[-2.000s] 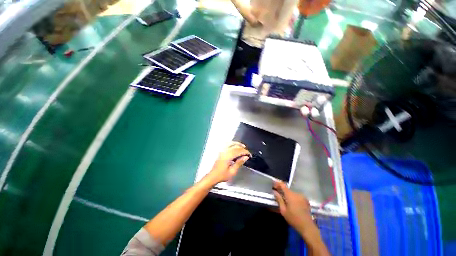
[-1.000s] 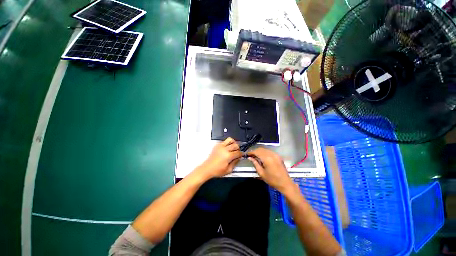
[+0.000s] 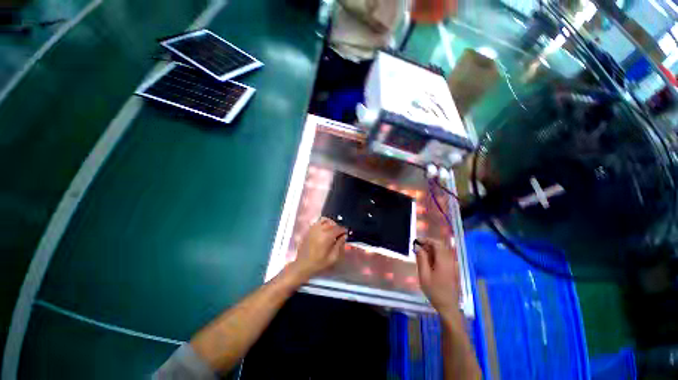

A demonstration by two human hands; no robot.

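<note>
A small solar panel [image 3: 373,211] lies face down, black back up, on the light box [image 3: 297,278], whose top glows red-orange. My left hand [image 3: 321,245] is at the panel's near left edge, fingers pinched together on something small and dark, seemingly the panel's output lead. My right hand [image 3: 435,269] is just right of the panel's near right corner, with a small dark tip between its fingers, seemingly a test probe. The image is blurred. The bench meter [image 3: 412,141] sits at the box's far edge, with thin red and dark test leads [image 3: 440,200] running from it.
Two solar panels, one [image 3: 212,53] overlapping another [image 3: 197,92], lie face up on the green bench [image 3: 167,200] at left. A pedestal fan [image 3: 541,191] stands at right, above a blue plastic crate [image 3: 520,297]. A person [image 3: 364,28] stands beyond the meter.
The light box has lit up red-orange. My hands, together at the lead one second ago, are now apart, the right one at the panel's right side. The view has shifted and tilted.
</note>
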